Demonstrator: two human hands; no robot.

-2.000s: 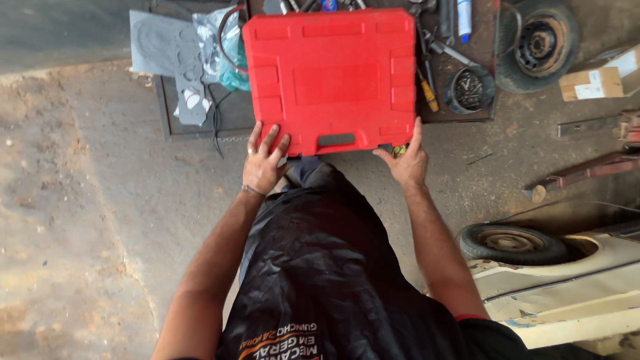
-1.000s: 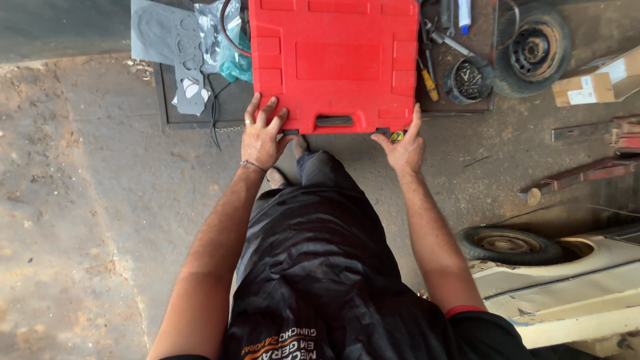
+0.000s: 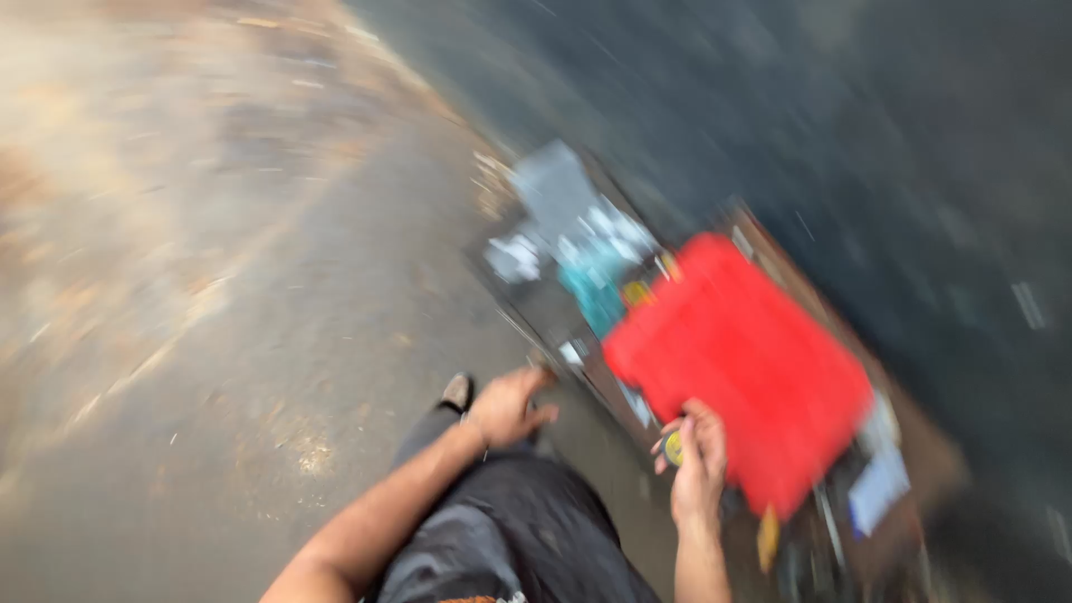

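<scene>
The head view is blurred. A red plastic case (image 3: pixel 741 364) lies tilted across the cluttered workbench (image 3: pixel 536 322). My right hand (image 3: pixel 699 456) is by the case's near edge, its fingers around a small round yellow and black object (image 3: pixel 672 448), whose kind I cannot tell. To the left, in front of the bench edge, my left hand (image 3: pixel 508 406) hangs with fingers apart and holds nothing, away from the case.
Left of the case, the bench bears a grey sheet (image 3: pixel 557 180) and a teal and clear plastic bag (image 3: pixel 595 280). A yellow-handled tool (image 3: pixel 768 540) and a white and blue item (image 3: pixel 878 494) lie at its right. A dark wall or surface stands behind.
Both hands have let go of the red case, which they held by its near corners. The left hand has come away from it; the right holds the small round object. The view has swung and turned strongly.
</scene>
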